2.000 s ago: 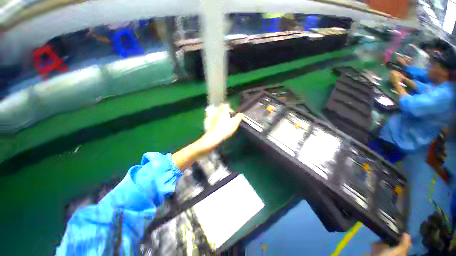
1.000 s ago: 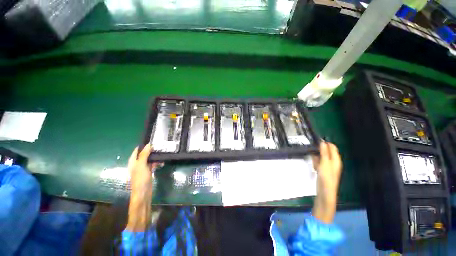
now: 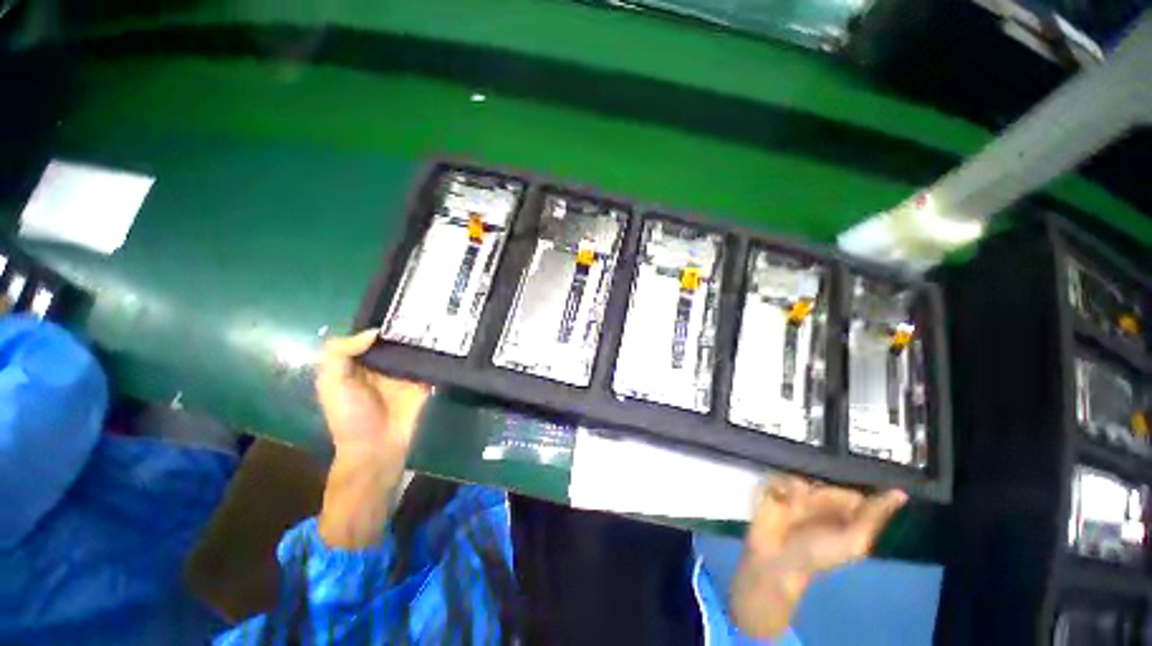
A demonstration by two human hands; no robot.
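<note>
A black foam tray (image 3: 606, 408) lies in front of me, tilted down to the right in view, with a phone mid-frame assembly (image 3: 670, 316) in each of its pockets. Each unit is silver-grey with a dark strip and an orange tab (image 3: 691, 279). My left hand (image 3: 366, 404) grips the tray's near left corner. My right hand (image 3: 815, 530) is at the tray's near edge toward the right, its fingers partly under the edge. A white sheet (image 3: 657, 477) lies at the bench edge, partly hidden by the tray and my right hand.
A stack of black trays with units (image 3: 1011, 416) stands at the right. A pale post (image 3: 1011, 177) rises behind the tray's right end. A clear gridded sheet (image 3: 531, 442) lies by the white sheet. Another white sheet (image 3: 89, 205) is at far left, near a person's blue sleeve (image 3: 51, 416).
The view has turned and come closer, so the tray looks larger and slanted. Both hands are still at the tray; my right hand now shows lower, along its near edge.
</note>
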